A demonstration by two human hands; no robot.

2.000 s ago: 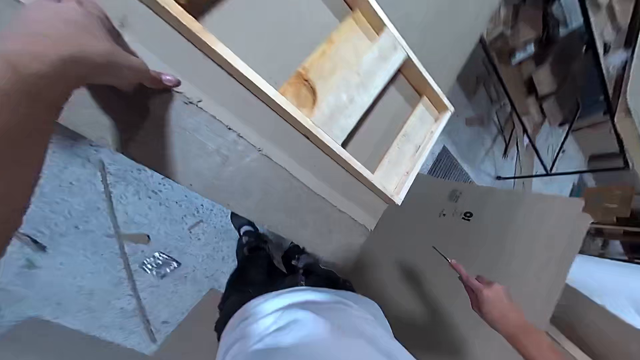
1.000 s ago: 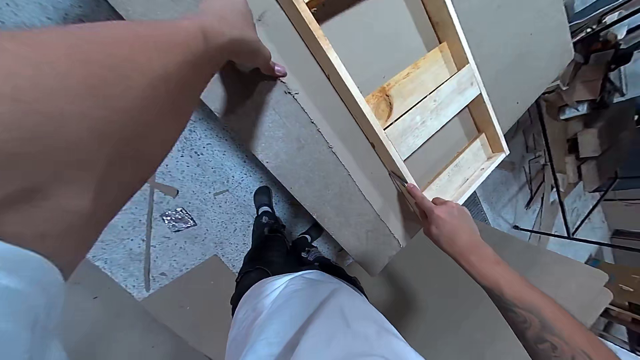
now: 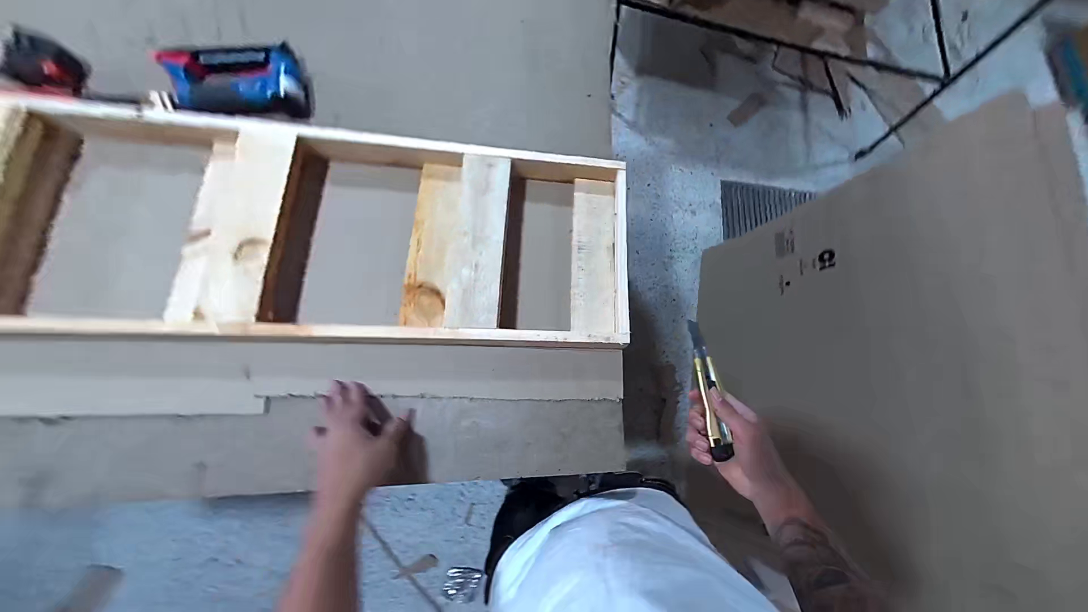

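My right hand [image 3: 738, 442] is closed around a utility knife [image 3: 712, 399] with a gold-coloured body, its blade pointing up and away from me, beside the large cardboard sheet. My left hand [image 3: 361, 438], fingers spread and somewhat blurred, is over the cardboard [image 3: 510, 438] near its ragged cut edge; whether it touches is unclear. Beyond that edge lies a wooden frame [image 3: 425, 336] with several crosspieces, resting on more cardboard.
A blue and red power tool [image 3: 238, 78] and another dark red one [image 3: 41, 64] lie behind the frame. At right stands a large cardboard sheet [image 3: 892, 340] with printing. Dark metal bars [image 3: 901, 119] and scraps are at upper right. Crumpled foil [image 3: 461, 584] lies on the floor.
My right hand with the knife has moved from the frame's corner out to the right. My left hand's fingers have spread off the cut edge. The view has turned strongly.
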